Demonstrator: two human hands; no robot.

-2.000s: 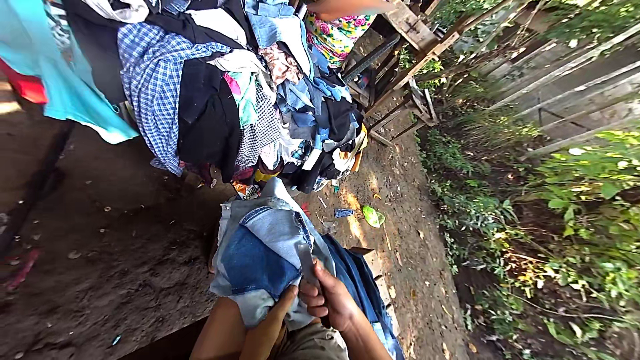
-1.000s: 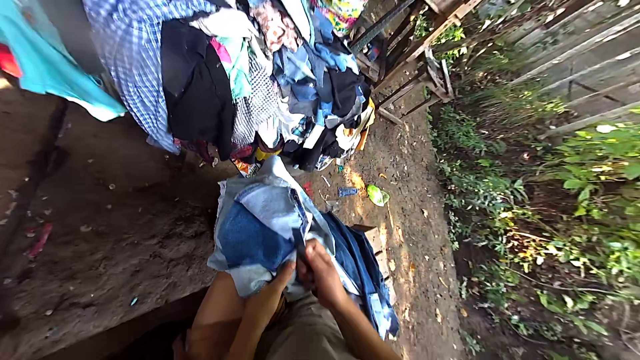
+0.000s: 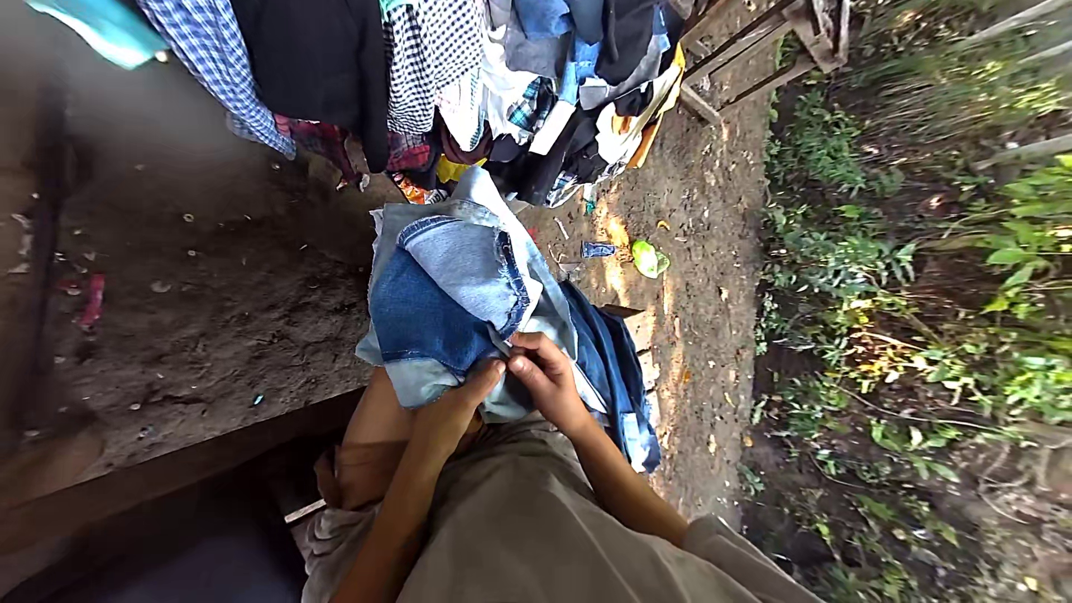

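Pieced denim fabric (image 3: 427, 310) in dark and light blue lies over my lap, with stitched seams and frayed edges. My left hand (image 3: 469, 389) grips the lower edge of the denim between thumb and fingers. Close beside it, my right hand (image 3: 544, 373) pinches the cloth near a small thin grey blade-like thing (image 3: 499, 342), whose kind I cannot tell. The fingertips of both hands almost meet at the seam. Darker folded denim (image 3: 611, 368) hangs to the right of my right hand.
A large heap of mixed clothes (image 3: 502, 92) stands ahead, beside a wooden frame (image 3: 754, 50). On the dirt ground lie a green plastic scrap (image 3: 649, 259), a small denim scrap (image 3: 598, 249) and a red scrap (image 3: 94, 300). Green plants (image 3: 846, 293) grow along the right.
My right hand has shifted from the thin grey thing, which it held upright above the cloth, to a low pinch at the seam beside my left hand. The view has tilted down.
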